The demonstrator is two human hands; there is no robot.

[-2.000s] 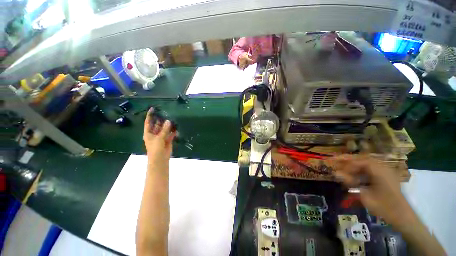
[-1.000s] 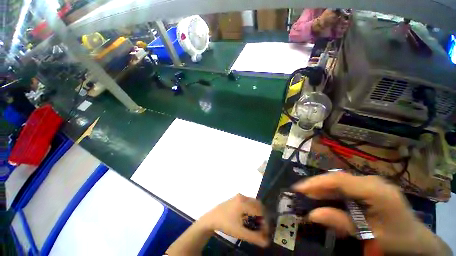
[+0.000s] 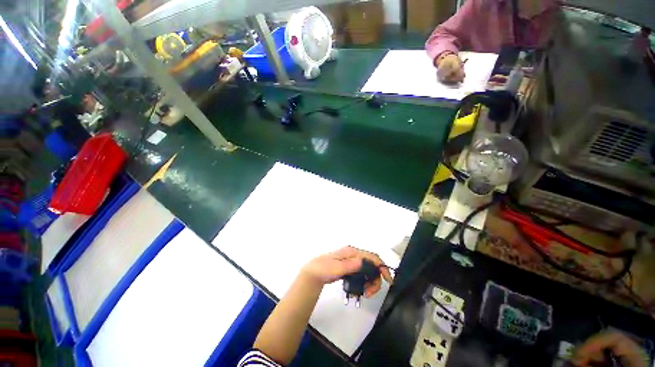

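Observation:
My left hand (image 3: 345, 267), bare, holds a black plug adapter (image 3: 359, 281) above the white sheet; its two metal pins point down. A thin dark cord shows by the fingers. My right hand (image 3: 614, 349) is small and blurred at the lower right edge, partly cut off, beside a dark object; its grip is unclear. A cream socket strip (image 3: 429, 349) with a white round plug adapter (image 3: 447, 321) lies on the black test board (image 3: 477, 344). Small green boards (image 3: 523, 322) sit under a clear cover to its right.
A glass bulb (image 3: 495, 163), thick black cables, red leads (image 3: 542, 233) and a grey instrument (image 3: 582, 190) stand at right. The white sheet (image 3: 309, 215) lies in front. Blue-edged trays (image 3: 172, 301) and a red bin (image 3: 90, 174) are at left. Across the bench is a person's hand (image 3: 450, 69).
The view has turned left. My left hand has moved up over the white sheet, and the adapter's pins now show. My right hand has moved away to the lower right edge.

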